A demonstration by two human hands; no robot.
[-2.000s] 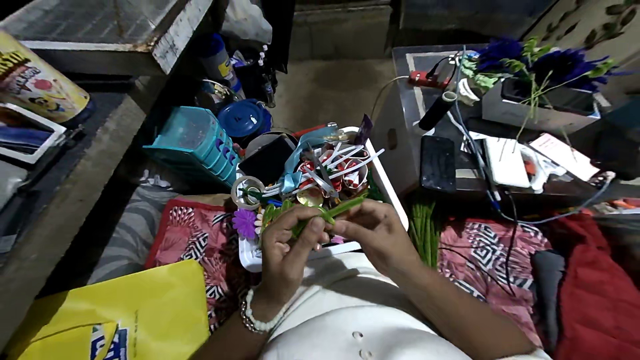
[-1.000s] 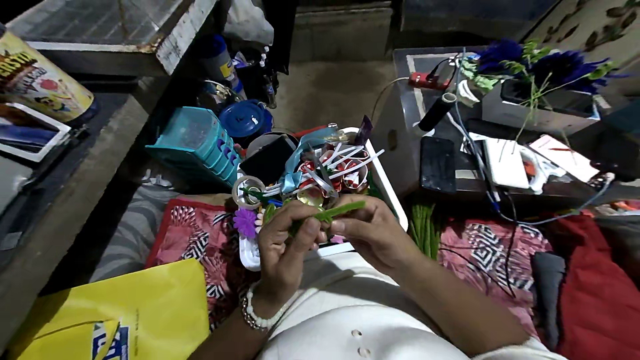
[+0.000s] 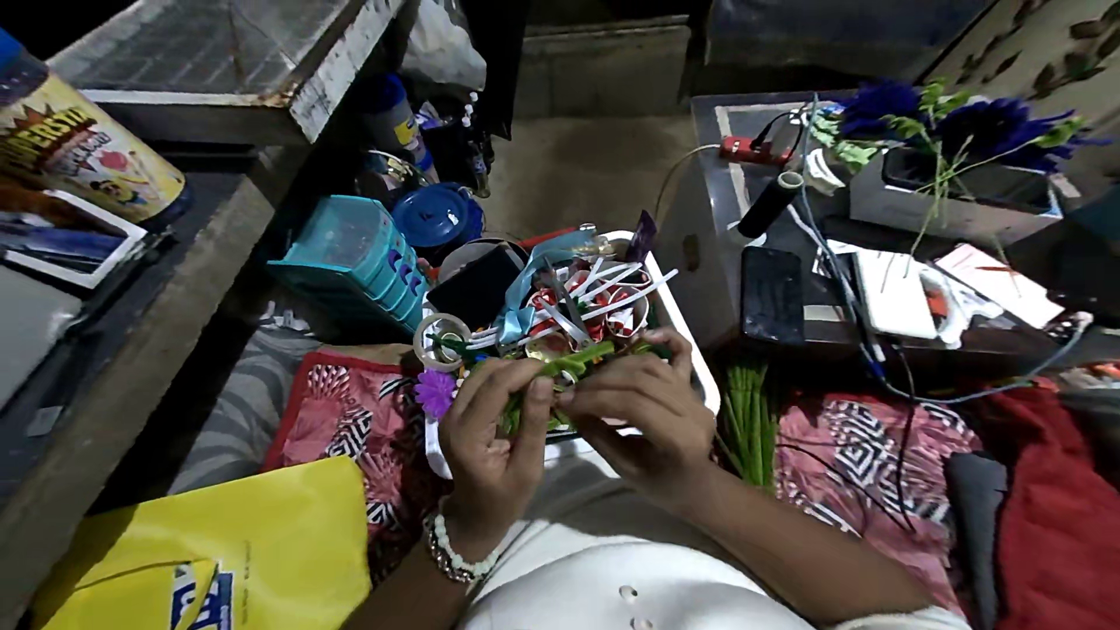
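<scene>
Both hands meet over the near side of a white plastic basket [image 3: 710, 385] full of ribbons and craft bits. Between finger and thumb, my left hand [image 3: 499, 429] grips a green strip [image 3: 582, 357], perhaps a stem or fuzzy wire. My right hand [image 3: 643, 407] pinches the green material where the fingertips nearly touch; its exact shape there is hidden. A roll of clear tape [image 3: 442, 341] and a purple flower [image 3: 435, 393] lie just left of my left hand. Right of the basket is a bundle of green stems [image 3: 749, 424].
Stacked teal drawers [image 3: 350, 262] and a blue lidded container [image 3: 431, 215] stand beyond the basket at left. A yellow plastic bag [image 3: 236, 534] lies lower left. The right table [image 3: 713, 201] bears a black phone [image 3: 772, 293], cables and a box [image 3: 954, 206] with dark blue flowers.
My right hand has turned, its fingers now curled over the green material close to my left fingertips. The green strip's right end sits lower and nearer the left hand than before.
</scene>
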